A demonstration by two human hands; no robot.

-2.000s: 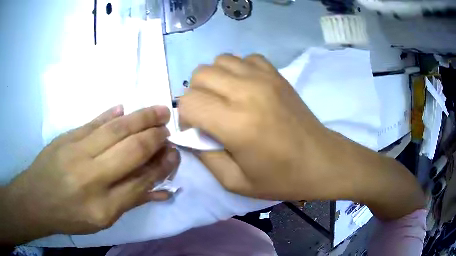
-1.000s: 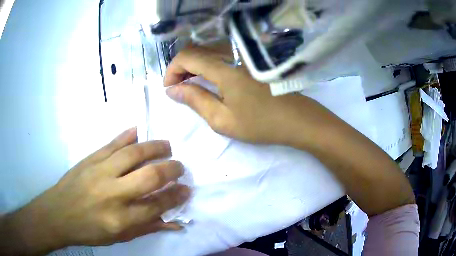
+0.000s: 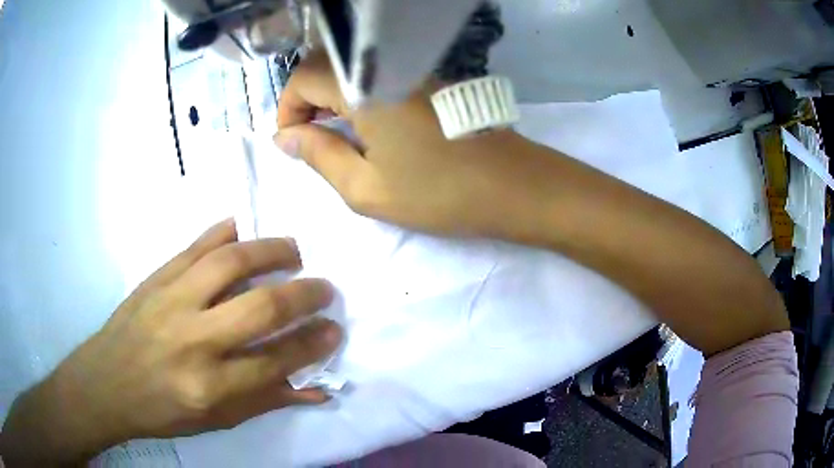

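A large white fabric panel [image 3: 430, 302] lies across the machine table, overexposed on its left part. A narrow folded placket strip [image 3: 250, 183] runs along it toward the sewing area. My left hand [image 3: 210, 338] rests on the panel with fingers curled, and a small crumpled white piece [image 3: 315, 375] shows under its fingertips. My right hand [image 3: 357, 155] pinches the panel edge between thumb and index finger just below the machine head [image 3: 384, 46]. The presser foot and needle are hidden or too blurred to tell.
A ribbed cream-white tension knob [image 3: 475, 107] sits right above my right wrist. Cut strips [image 3: 807, 210] hang at the right table edge. A ruler print [image 3: 142, 454] shows at the lower left of the table. My lap and dark floor lie below the front edge.
My right hand has moved from beside my left hand up to the machine head, holding the panel edge. The panel is spread wider to the right. The machine head now covers the top middle.
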